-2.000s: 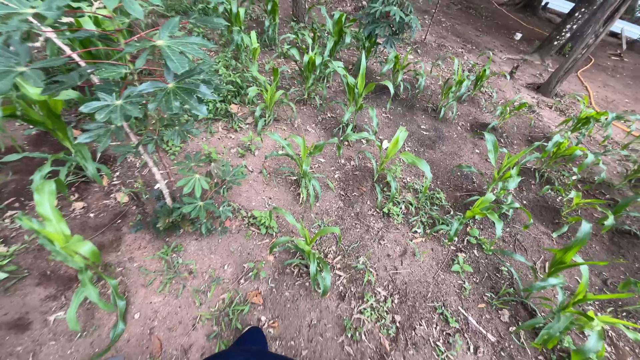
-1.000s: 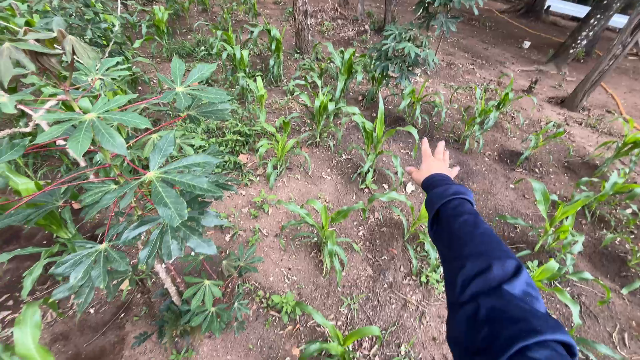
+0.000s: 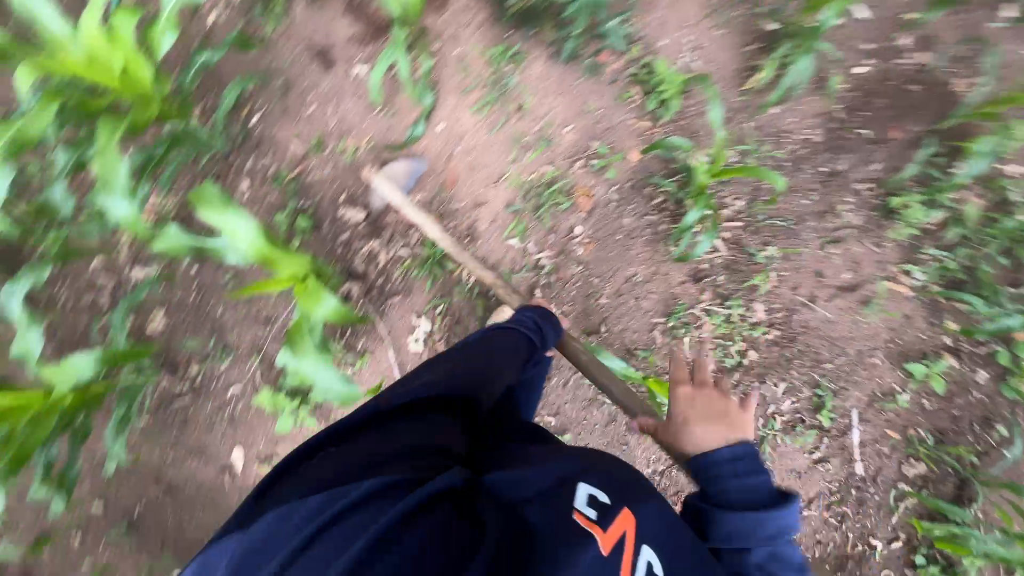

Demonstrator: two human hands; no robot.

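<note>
A hoe with a long wooden handle slants across the view. Its metal blade is at the upper left end, near the soil and blurred. My left hand is closed around the middle of the handle, mostly covered by a dark blue sleeve. My right hand has its fingers spread beside the lower end of the handle, and its thumb touches the wood. A small corn plant grows above my right hand.
Larger corn plants stand on the left, close to the hoe and my left arm. Another young corn plant is at the top. Low weeds and dry leaves dot the brown soil, with more greenery at the right edge.
The view has swung down sharply to my body. My right hand, stretched out over the corn a second ago, is now low beside the handle. The hoe and my left hand have come into view.
</note>
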